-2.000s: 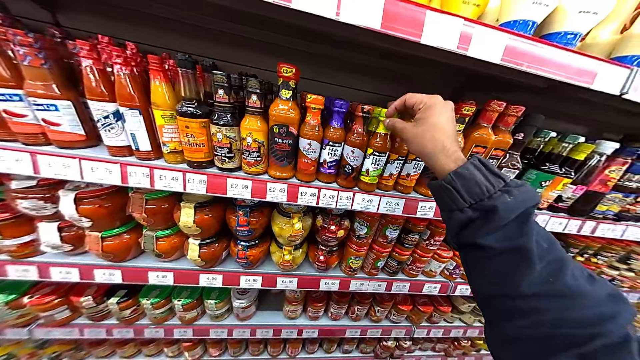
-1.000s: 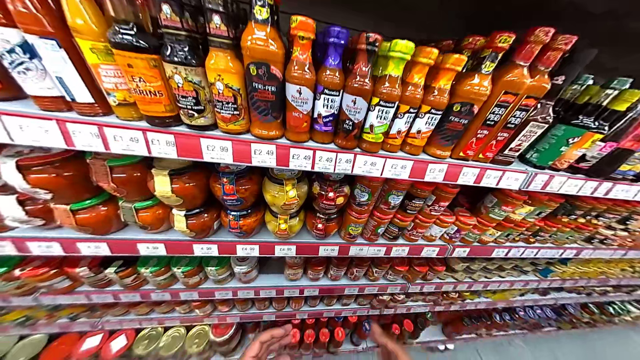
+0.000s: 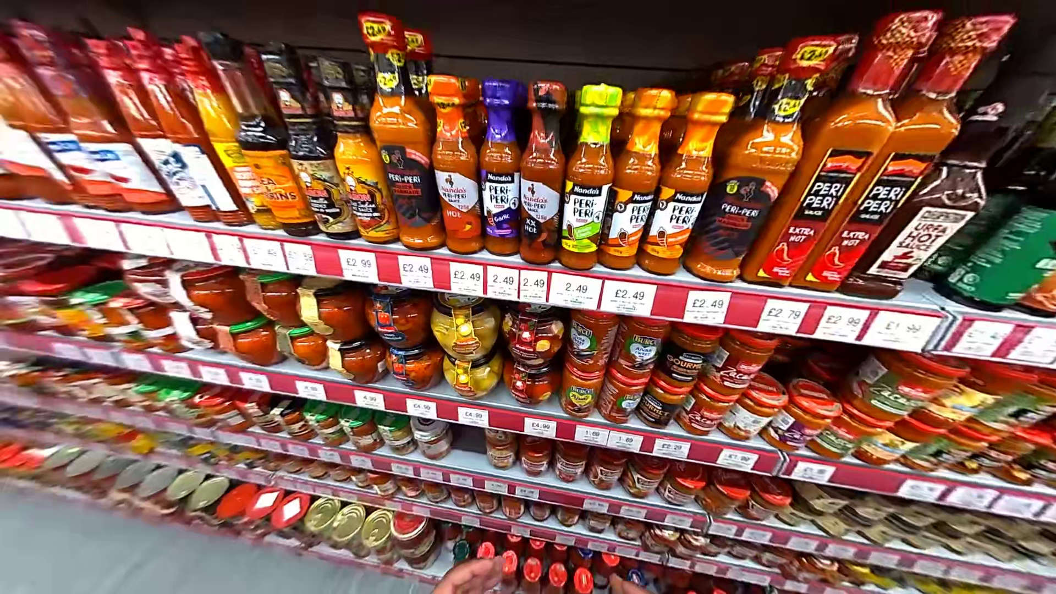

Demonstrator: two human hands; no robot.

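Note:
At the bottom edge of the head view, my left hand (image 3: 470,575) shows only its fingers, with nothing seen in it. A little to its right, just a fingertip of my right hand (image 3: 627,586) is in view; the rest is cut off. Both are low, in front of red-capped bottles (image 3: 557,573). High above them on the shelf stands a sauce bottle with a lime-green cap (image 3: 590,181), upright between a dark-capped bottle (image 3: 542,177) and an orange-capped bottle (image 3: 635,186). A purple-capped bottle (image 3: 501,173) stands further left.
Price tags line the red shelf edge (image 3: 528,285). Taller sauce bottles (image 3: 833,157) stand on the right, others at the left. Below are stacked jars of red and yellow preserves (image 3: 466,330), then lower shelves of jars and cans (image 3: 322,516). Grey floor (image 3: 148,544) shows at bottom left.
One hand was at the lime-green cap two seconds ago and has come away, leaving the bottle on the shelf. Both hands are now low in the view, which has shifted.

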